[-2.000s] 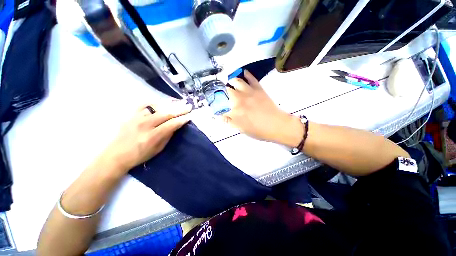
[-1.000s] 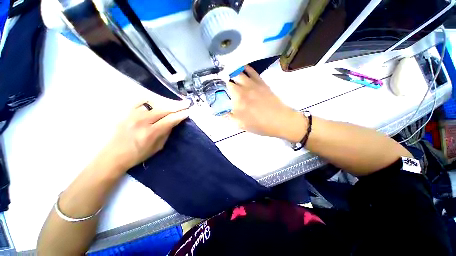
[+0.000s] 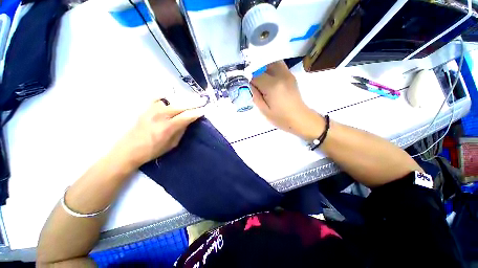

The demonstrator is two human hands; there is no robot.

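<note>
A navy panel (image 3: 215,170) runs diagonally from the presser foot (image 3: 214,97) over the table's front edge. My left hand (image 3: 162,128) lies on its upper left part, with thumb and fingertips together on the cloth close to the foot. My right hand (image 3: 280,97) is just right of the clear rounded guard (image 3: 242,97), its fingers curled. A small blue piece (image 3: 259,71) shows at its fingertips; whether it is held is unclear. Navy cloth (image 3: 296,63) also shows behind my right hand. The needle point is too small to make out.
The machine's grey-white knob (image 3: 260,25) hangs above the sewing area. A framed dark device (image 3: 340,36) is at upper right, with two pens (image 3: 376,87) below it. Dark folded cloth (image 3: 31,57) lies far left. A blue basket (image 3: 144,251) is below the table.
The machine head and knob appear shifted right in the view. My right hand has moved slightly up and right, its fingers more curled. My left hand stays on the panel at the foot.
</note>
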